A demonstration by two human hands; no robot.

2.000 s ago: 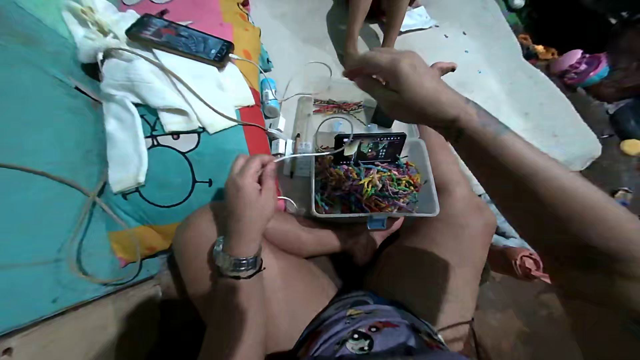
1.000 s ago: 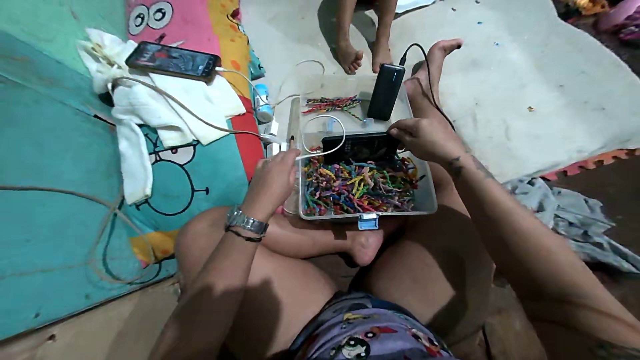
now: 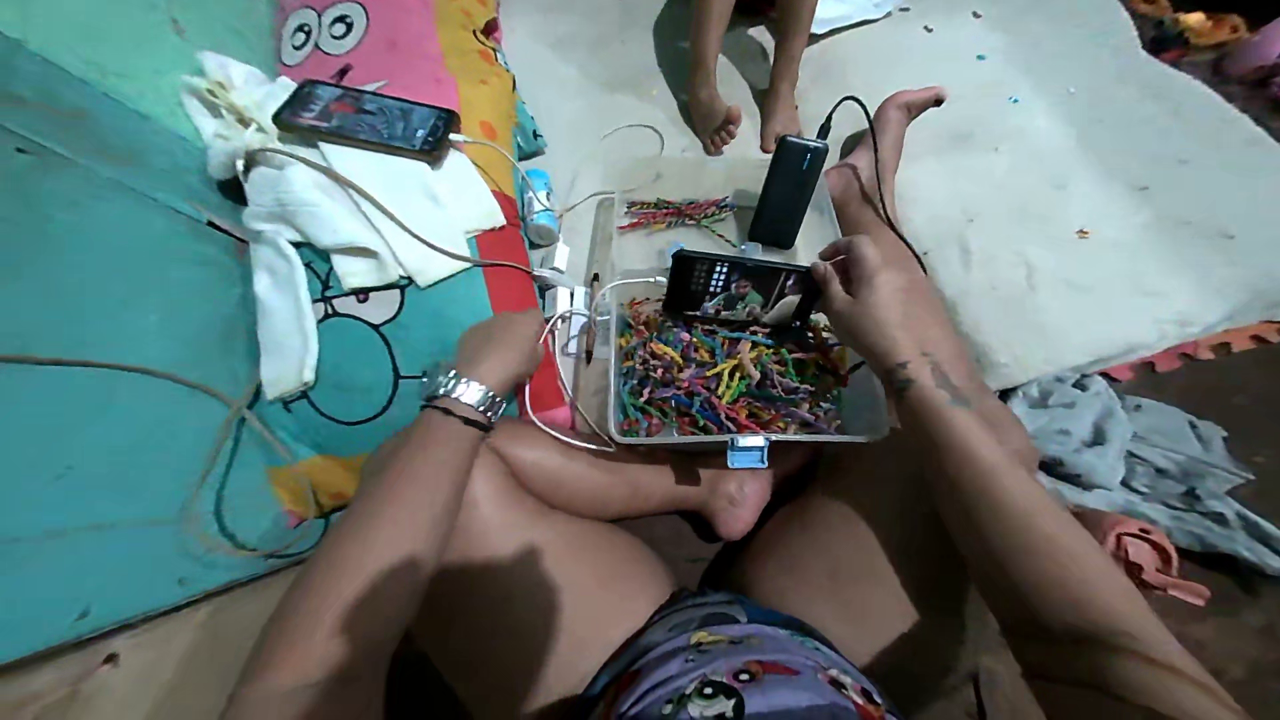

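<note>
A smartphone (image 3: 740, 292) showing a video stands sideways in a clear plastic box (image 3: 870, 415). Many short twisted colourful strands (image 3: 730, 385) fill the box. My right hand (image 3: 855, 290) touches the phone's right end with its fingertips. A white cable plugs into the phone's left end. My left hand (image 3: 503, 350), below a metal wristwatch, is left of the box near the white cable; its fingers are curled and mostly hidden, so what it holds cannot be told. Behind the phone, a black power bank (image 3: 789, 192) and a small bundle of twisted strands (image 3: 680, 213) rest on the box's lid.
A second smartphone (image 3: 366, 118) lies on a white cloth (image 3: 365, 215) at the left, with cables around it. A small bottle (image 3: 541, 207) and white plugs (image 3: 566, 300) are left of the box. Another person's feet (image 3: 716, 122) are beyond it. Grey cloth (image 3: 1130, 450) lies at the right.
My right hand was raised above the box two seconds ago and is now at the phone. My left hand has moved left, away from the phone's cable end. The phone's screen now shows a picture.
</note>
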